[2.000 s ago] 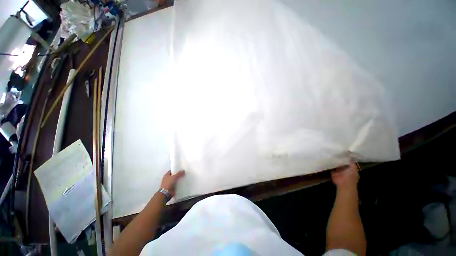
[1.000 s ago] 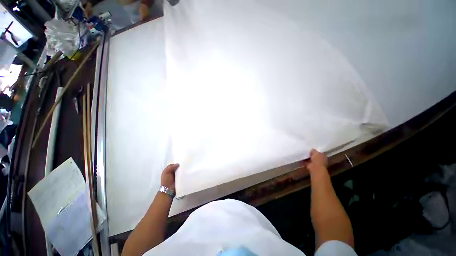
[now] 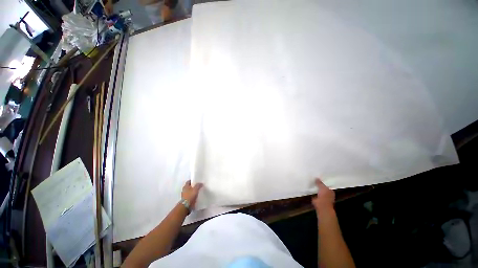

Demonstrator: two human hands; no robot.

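Note:
A white fabric ply point(image 3: 314, 115) lies over the white cloth point(image 3: 152, 115) on the long table. Its left edge runs away from me, right of the metal rail, and its near edge lies along the table's front edge. My left hand point(image 3: 192, 194), with a watch on the wrist, holds the ply's near left corner between thumb and fingers. My right hand point(image 3: 324, 198) grips the near edge further right, thumb on top; its fingers under the cloth are hidden. The ply's right corner sticks out past the table edge with a small fold.
A metal rail point(image 3: 111, 141) borders the cloth at left. Beyond it are thin wooden strips point(image 3: 98, 131), a pale tube point(image 3: 64, 125), shears point(image 3: 89, 99) and papers point(image 3: 73, 209). Crumpled plastic point(image 3: 81, 31) lies at the far left. Part of a person point(image 3: 166, 9) shows at the far edge.
The ply has shifted right and lies flatter, with its right corner now over the table edge. Both hands still hold the near edge; my left hand appears slightly further right and lower.

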